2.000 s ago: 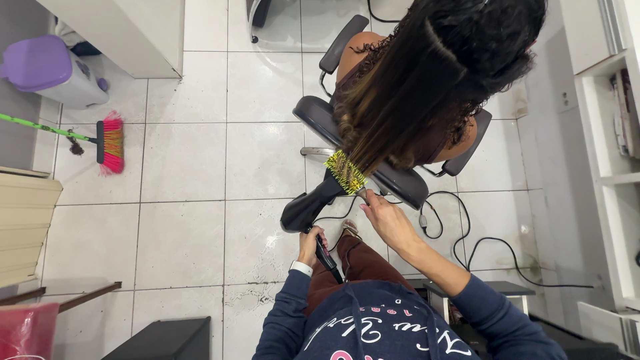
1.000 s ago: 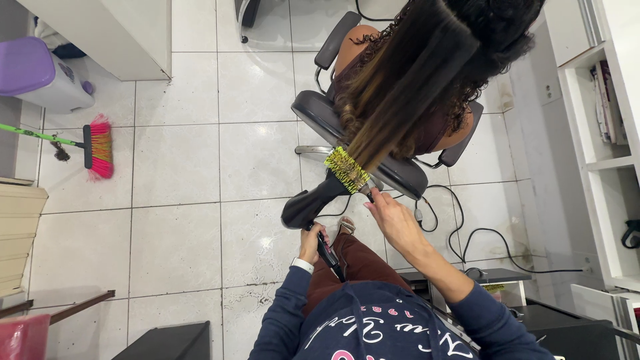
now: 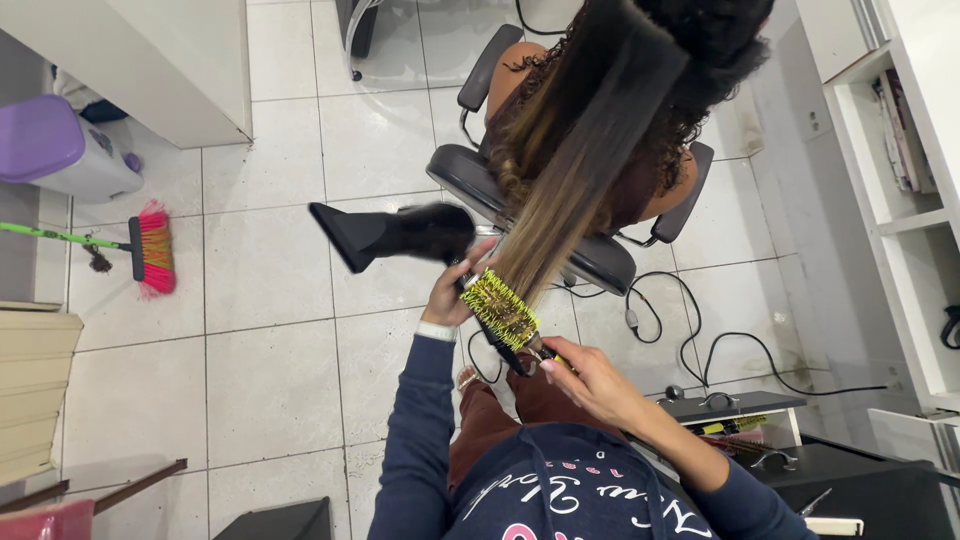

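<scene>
My right hand (image 3: 592, 375) grips the handle of a round hairbrush (image 3: 501, 309) with yellow bristles. The ends of a long, straight section of hair (image 3: 581, 172) lie at the brush's bristles; the hair belongs to a person seated in a dark salon chair (image 3: 465, 176). My left hand (image 3: 450, 292) is closed around a black hair dryer (image 3: 427, 231) near the top of its handle, just left of the brush. The dryer's flat nozzle points left, away from the hair. Part of the dryer's handle is hidden behind the brush.
Black cables (image 3: 701, 337) run over the tiled floor to the right. A drawer unit (image 3: 750, 409) holding brushes stands at the lower right, by white shelves (image 3: 907, 225). At the left are a broom (image 3: 154, 247) and a bin with a purple lid (image 3: 41, 139).
The dryer has swung up from below the brush, and its nozzle now points left. My left hand has moved up beside the brush. The hair section is drawn out longer and straighter.
</scene>
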